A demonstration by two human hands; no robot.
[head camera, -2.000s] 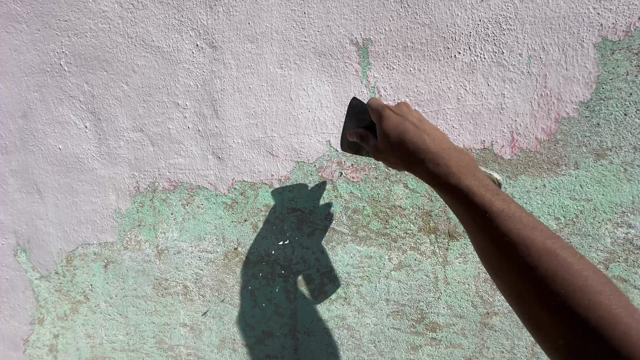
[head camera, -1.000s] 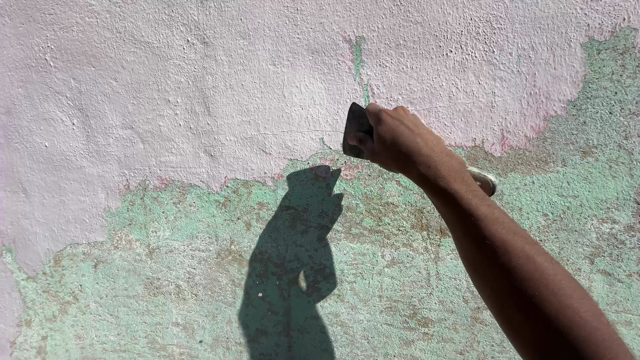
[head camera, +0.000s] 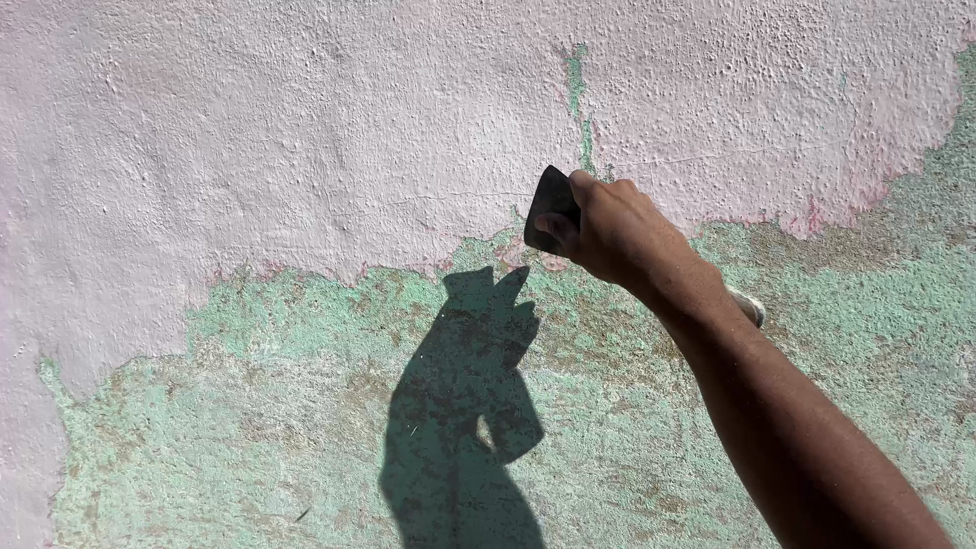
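My right hand (head camera: pixel 621 225) comes in from the lower right, closed around a scraper, probably a putty knife. Its dark flat blade (head camera: pixel 550 210) shows left of my fingers, with my thumb laid across it. The pale end of the handle (head camera: pixel 747 306) sticks out past my wrist; the rest is hidden by my hand. The blade is at the ragged lower edge of the pinkish-white paint (head camera: pixel 343 152), just above the bare green layer (head camera: pixel 305 320) of the rough wall. Whether the blade touches the wall cannot be told. My left hand is out of view.
A shadow (head camera: pixel 457 396) of my hand and the tool falls on the green part of the wall, below and left of the hand. A narrow green strip (head camera: pixel 576 84) runs up through the pale paint above the blade. Fine cracks cross the paint nearby.
My right hand stays near the same paint edge with the scraper still held. The shadow has shifted slightly and changed shape. Small pale flecks seen earlier over the shadow are no longer there.
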